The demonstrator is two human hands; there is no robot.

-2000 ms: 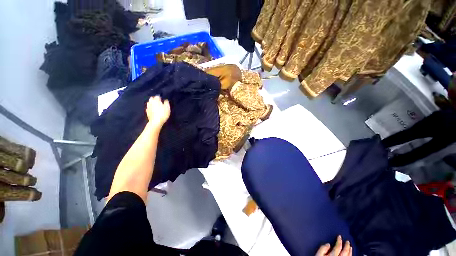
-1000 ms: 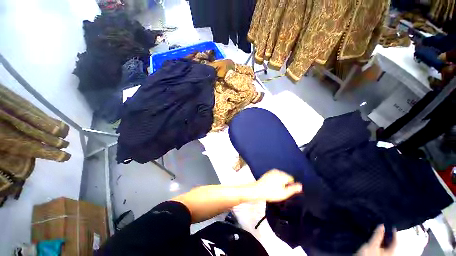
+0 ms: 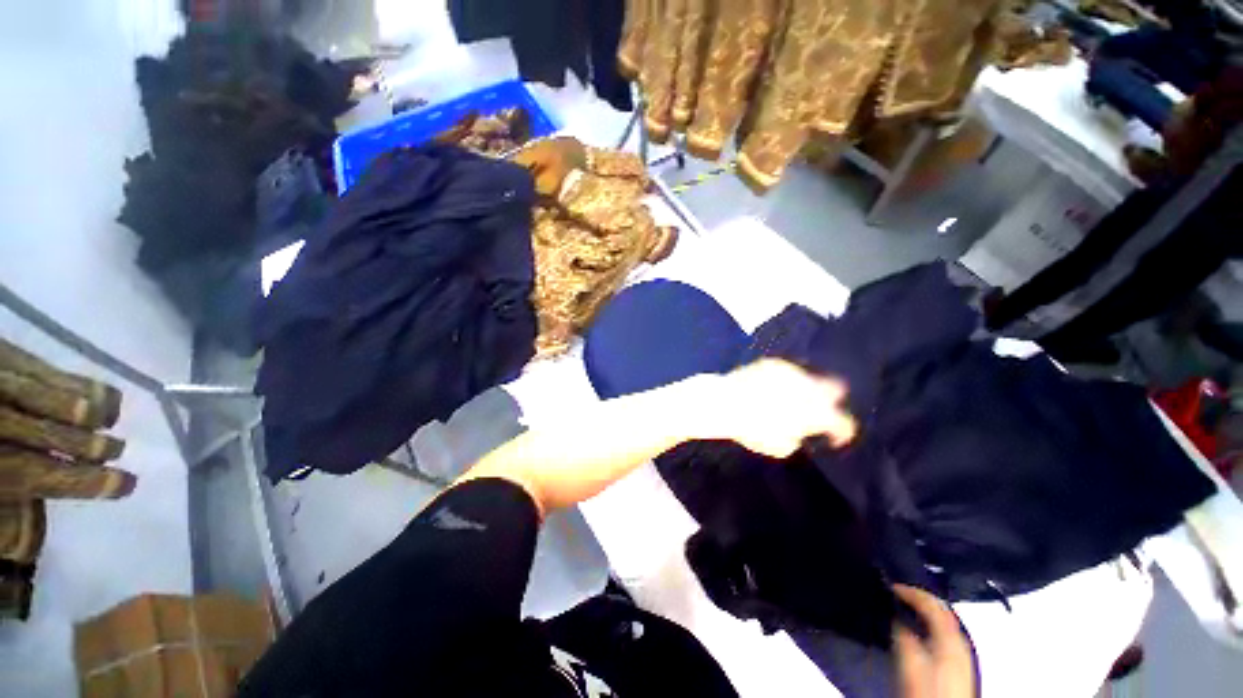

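Note:
A dark navy garment [image 3: 798, 525] lies over the right part of the plain navy padded arm [image 3: 661, 334], whose rounded left end is bare. My left hand [image 3: 798, 409] is over the pad with its fingers curled on the garment's cloth. My right hand [image 3: 937, 648] is blurred at the bottom, at the garment's near edge; its grip is unclear and the picture's edge cuts it off. More dark cloth [image 3: 1016, 436] lies spread to the right of the pad; where it parts from the garment is unclear.
The white-covered table [image 3: 777, 262] is under the pad. At left lie a dark garment heap [image 3: 409, 293], brown patterned garments [image 3: 589, 246] and a blue crate [image 3: 443, 120]. Brown garments [image 3: 763, 75] hang beyond. A person's dark-clothed leg [image 3: 1145, 259] is at right.
My left hand has moved from the left heap to the pad. Dark cloth now covers much of the pad. My right hand remains low at right. The view has shifted.

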